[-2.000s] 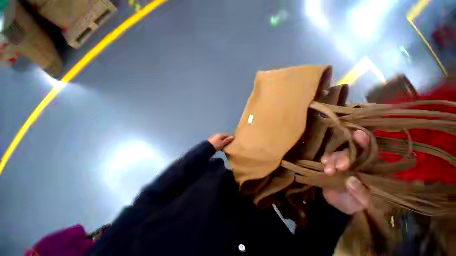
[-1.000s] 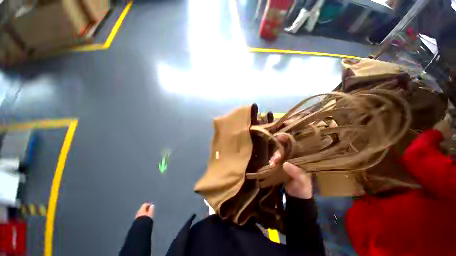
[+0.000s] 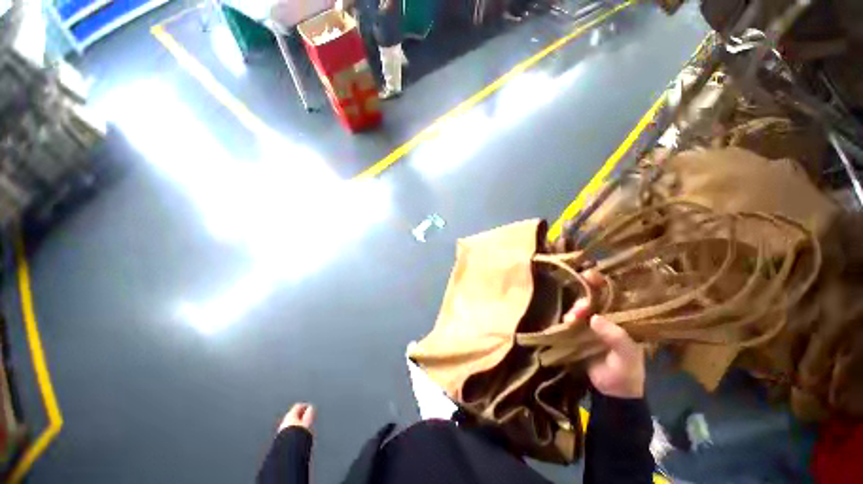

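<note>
A bundle of tan-brown tote bags (image 3: 487,293) hangs in front of my body, right of centre, with the bag bodies side by side. Their long thin handles (image 3: 700,284) fan out to the right in a loose tangle. My right hand (image 3: 613,357) is closed around the handles near the bag tops. My left hand (image 3: 299,416) is at the lower left, away from the bags; it is small, its fingers look curled, and nothing shows in it.
A rack with brown bags (image 3: 748,184) stands close on the right. A red carton (image 3: 348,80) stands ahead beside a table leg and a person's legs (image 3: 390,66). Yellow lines (image 3: 473,104) cross the grey floor. A red sleeve or garment (image 3: 840,454) shows at the lower right edge.
My left hand has left the front bag and hangs apart. The surroundings have shifted with walking; the red carton is nearer and the person in red has moved mostly out at the lower right.
</note>
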